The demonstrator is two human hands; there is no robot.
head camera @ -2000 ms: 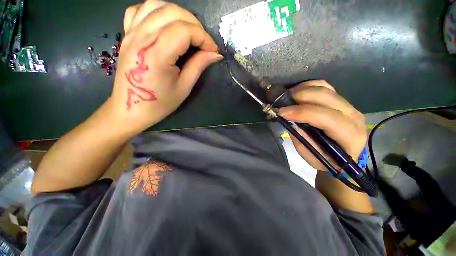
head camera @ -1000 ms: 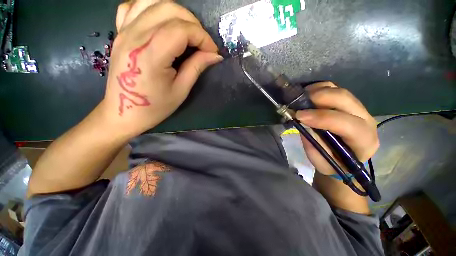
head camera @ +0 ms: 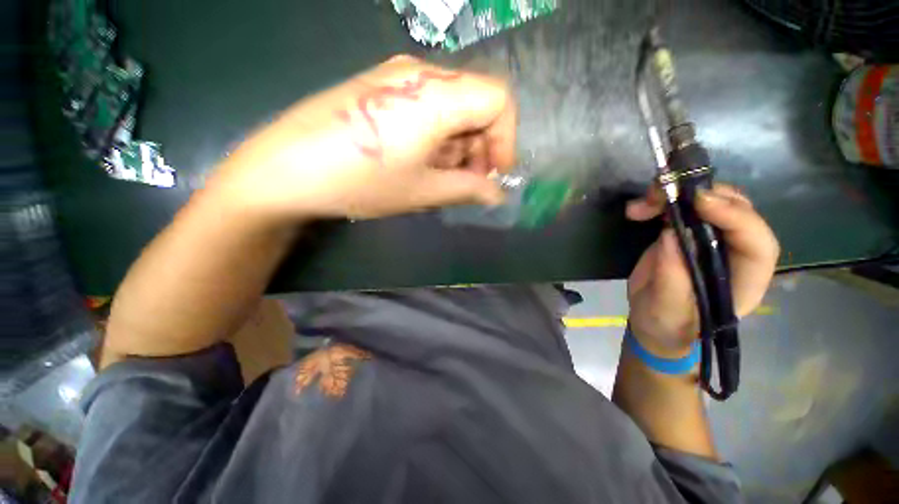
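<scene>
My left hand (head camera: 424, 143) is over the middle of the bench, blurred, with thumb and fingertips closed on a small green circuit board (head camera: 545, 200). The board is blurred and partly hidden below the hand. My right hand (head camera: 705, 256) holds the black soldering iron (head camera: 717, 281) upright in view, its pale tip pointing to the top, away from the board. The thin solder feed tube (head camera: 653, 123) runs beside the tip.
More green boards lie at the top (head camera: 473, 20) and in an overlapping row at the far left (head camera: 99, 89). A whitish reel with an orange-red band (head camera: 872, 115) stands at the right edge. A black round grille (head camera: 818, 20) is top right. The dark green bench's front edge crosses below my hands.
My left hand has moved right and down, and now holds the board that lay on the bench. My right hand has moved right, and the iron has turned upright, away from the board.
</scene>
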